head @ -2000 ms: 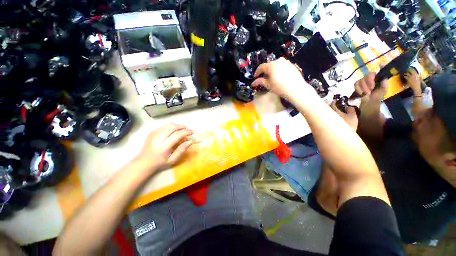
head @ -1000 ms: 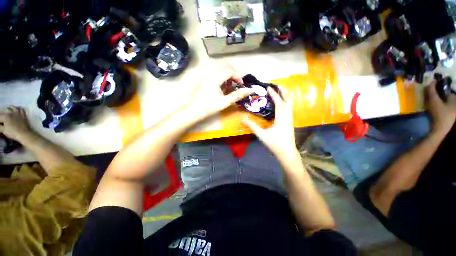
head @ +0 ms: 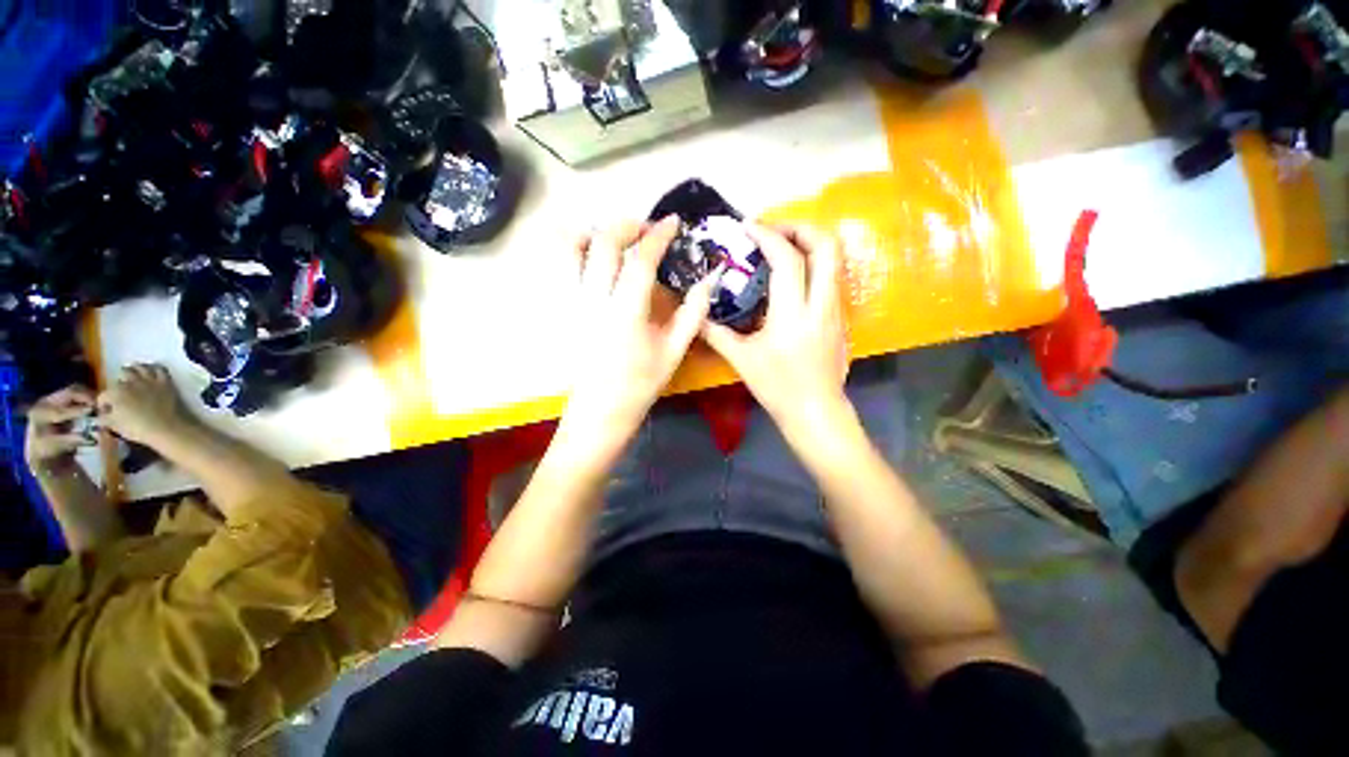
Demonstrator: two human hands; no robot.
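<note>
A black ear cup housing (head: 750, 308) is held open side up over the orange-yellow tape at the bench's front edge. Inside it are a white disc-like part and a small red piece. My left hand (head: 633, 318) grips its left side, with the thumb reaching over the open face. My right hand (head: 793, 318) grips its right side, fingers around the rim. Details under the fingertips are hidden.
A pale box with a metal fitting (head: 629, 96) stands behind. Unfinished black units (head: 459, 192) are piled left and along the back. A red glue gun (head: 1076, 343) sits at the front edge, right. Another worker's hands (head: 141, 407) are at left; another person's arm is at right.
The view has shifted. Two seconds ago my right hand was among the back units and my left lay on the bench; now both hold the housing, my left hand closer around it than one second ago.
</note>
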